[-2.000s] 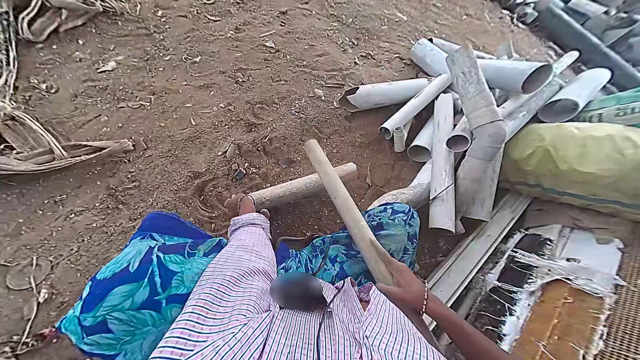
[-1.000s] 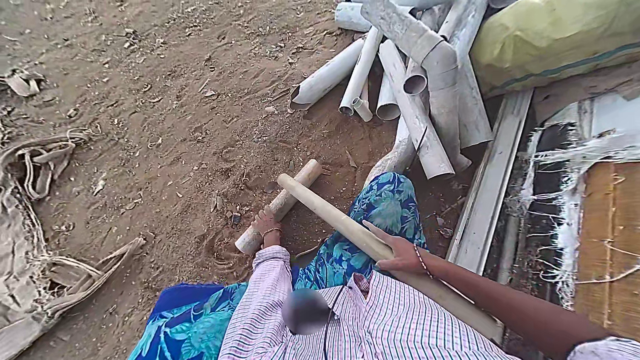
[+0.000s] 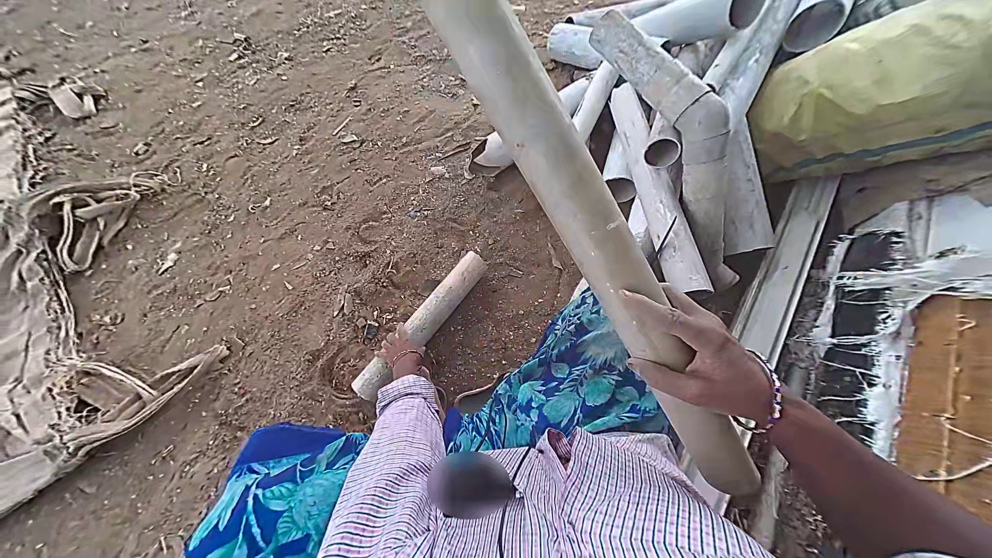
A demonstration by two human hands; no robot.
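My right hand (image 3: 701, 360) grips a long pale pipe or rod (image 3: 573, 194) near its lower part. The pipe slants up to the left, close to the camera, and its upper end runs out of view. Near the ground my left hand (image 3: 401, 350) is on a shorter pale piece of pipe or wood (image 3: 446, 298), toward its lower left end. That piece lies tilted on the bare soil, apart from the long pipe. A blue floral cloth (image 3: 589, 372) covers my legs.
Several grey plastic pipes (image 3: 651, 178) lie heaped at the upper right, beside a yellow-green sack (image 3: 876, 93). Long grey strips (image 3: 783, 263) and a frayed white sheet (image 3: 891, 333) are at the right. Crumpled cloth strips (image 3: 46, 372) lie on the soil (image 3: 256, 170) at the left.
My right hand has raised the long pipe up toward the camera, and holds it farther from its lower end than two seconds ago. My left hand stays on the short piece.
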